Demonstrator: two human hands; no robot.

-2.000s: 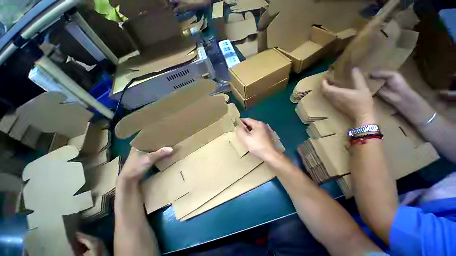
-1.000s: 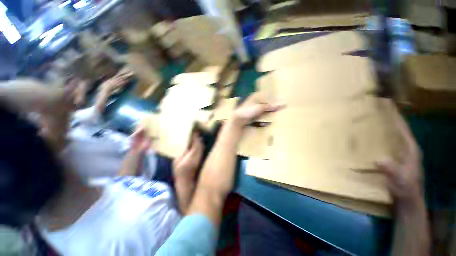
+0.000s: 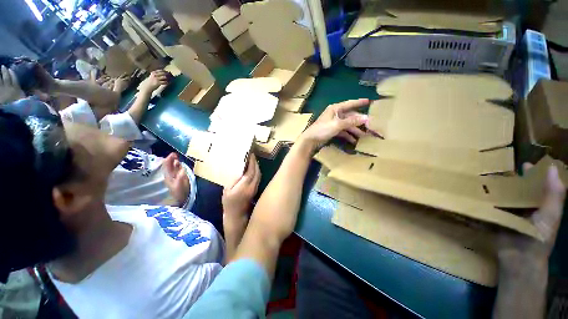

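Note:
A tan box blank (image 3: 445,128) lies in front of me, its rounded, notched panel pointing away. Its near panel is bent up along a crease, with two short dark slots. My right hand (image 3: 540,209) holds this raised panel at its right end, thumb on top, and is slightly blurred. My left hand (image 3: 341,126) is at the blank's left edge, fingertips touching it beside a notch; whether they pinch it is hidden. Another flat blank (image 3: 405,240) lies underneath, near the table edge.
A person in a white shirt (image 3: 146,255) sits close on my left, a hand on a blank (image 3: 240,118). More people sit beyond. Open-lid boxes (image 3: 280,40) stand at the back left. A grey vented case (image 3: 430,51) is behind the blank, a brown box (image 3: 548,112) at right.
The view has swung left since the oldest frame. Since the last one, the near panel of the blank has been bent up, and my left hand has moved up along the left edge.

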